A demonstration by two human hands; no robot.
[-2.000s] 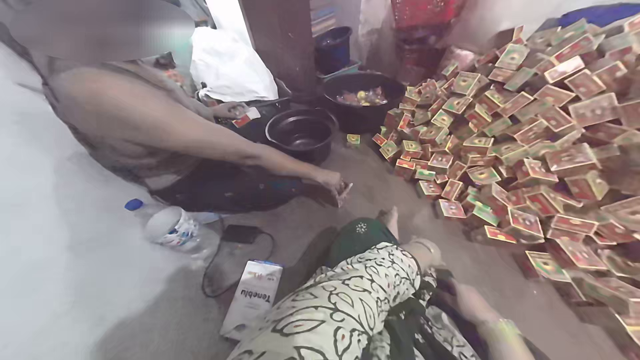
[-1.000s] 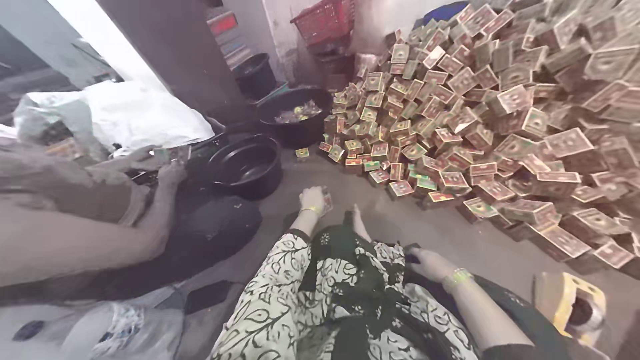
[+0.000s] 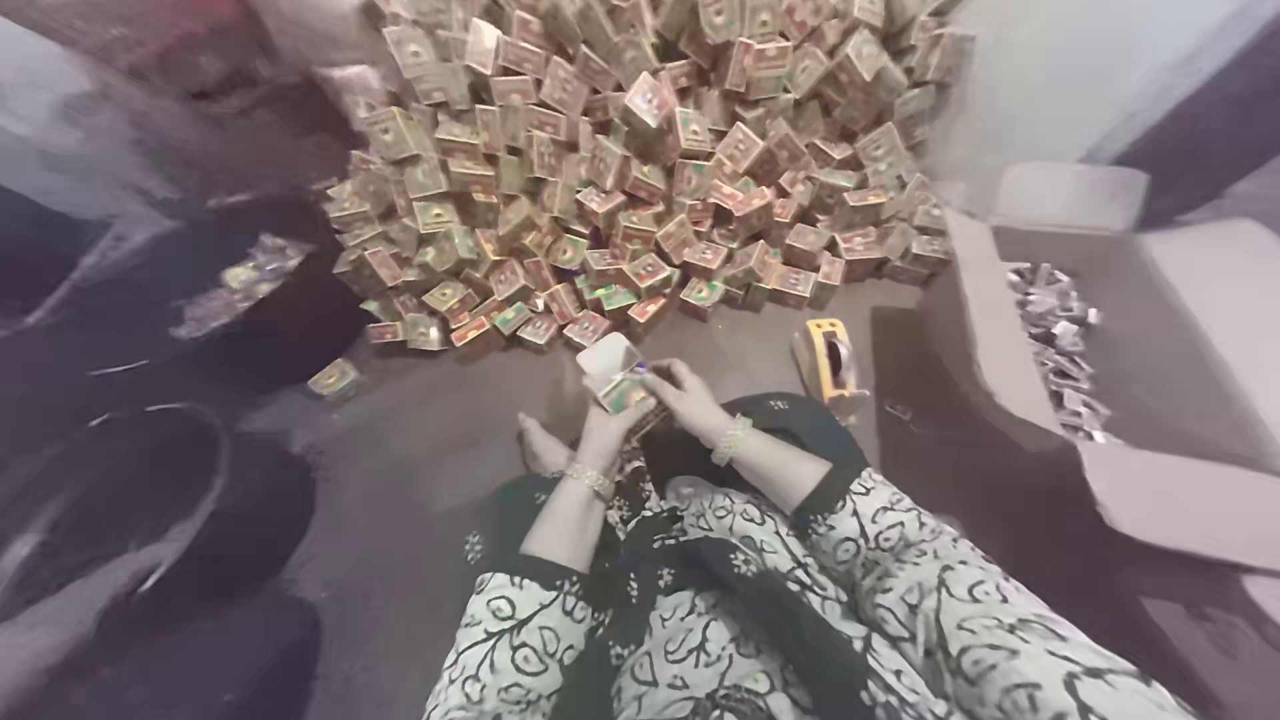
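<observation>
In front of my lap, my left hand holds a small printed cardboard box whose pale lid stands raised. The fingers of my right hand are at the right side of this box, by a small bluish spot; whether they grip anything is too blurred to tell. Just beyond both hands rises a large heap of small printed boxes, mostly reddish and green. A yellow tape dispenser sits on the floor to the right of my right hand.
At right stands a large cardboard carton with spread flaps and many small pale pieces inside. A dark tub at left holds wrapped items. One small box lies apart on the floor near that tub. My bare foot is beside my left forearm.
The view has swung right, bringing in the carton. My hands have come together around a small box with its lid up; a second ago they were apart.
</observation>
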